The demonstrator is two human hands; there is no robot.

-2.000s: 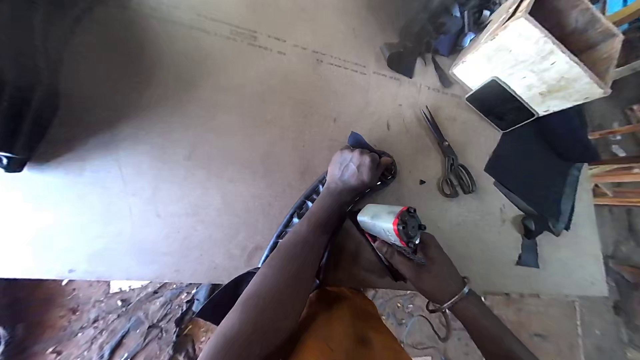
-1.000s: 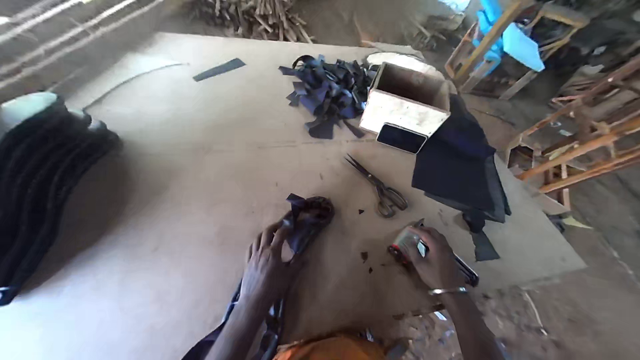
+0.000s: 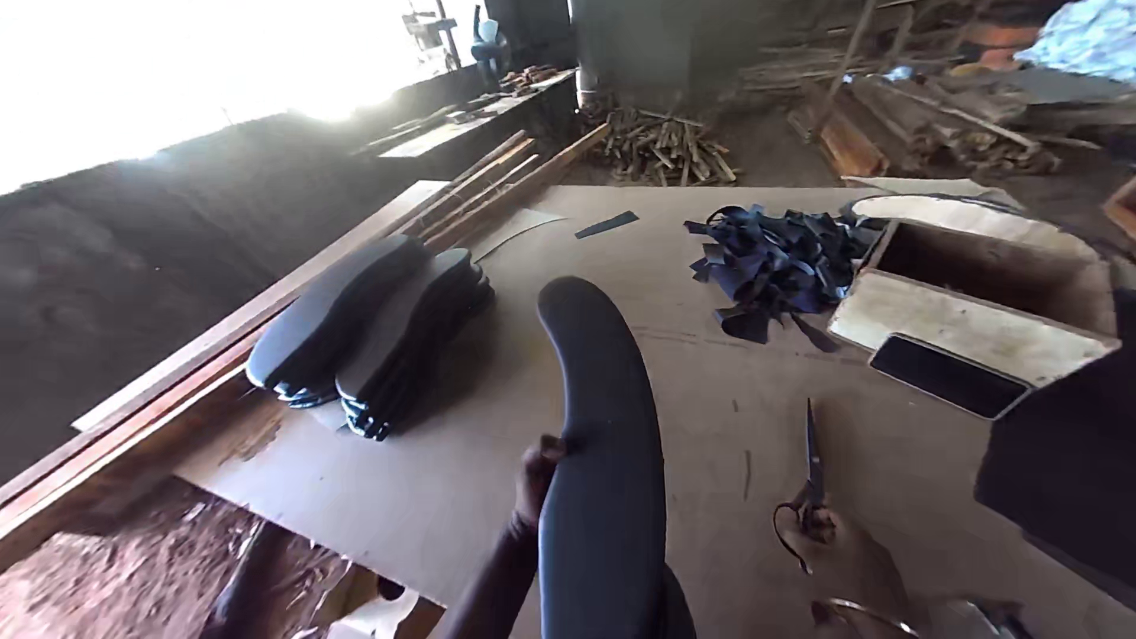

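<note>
My left hand (image 3: 538, 475) grips the edge of a long, curved, dark fabric-covered piece (image 3: 608, 426), raised over the board and standing lengthwise in front of me. At the lower right, my right hand (image 3: 834, 541) is at the handles of the metal scissors (image 3: 813, 479), whose blades point away from me; blur hides how firmly the fingers hold them. Two stacks of similar curved dark pieces (image 3: 346, 302) lie on the left. The staple-gun-like tool from before cannot be made out clearly; something blurred (image 3: 990, 617) shows near my right wrist.
A heap of dark fabric scraps (image 3: 772, 262) lies beside an open wooden box (image 3: 976, 311). A phone (image 3: 950, 374) leans on the box's front. Dark cloth (image 3: 1065, 479) covers the right side. One loose strip (image 3: 607, 224) rests at the far edge, near wooden planks (image 3: 497, 191).
My left hand now holds the curved piece up over the board. My right hand has left the silver-and-red tool and is at the scissors. The view has tilted up and swung left.
</note>
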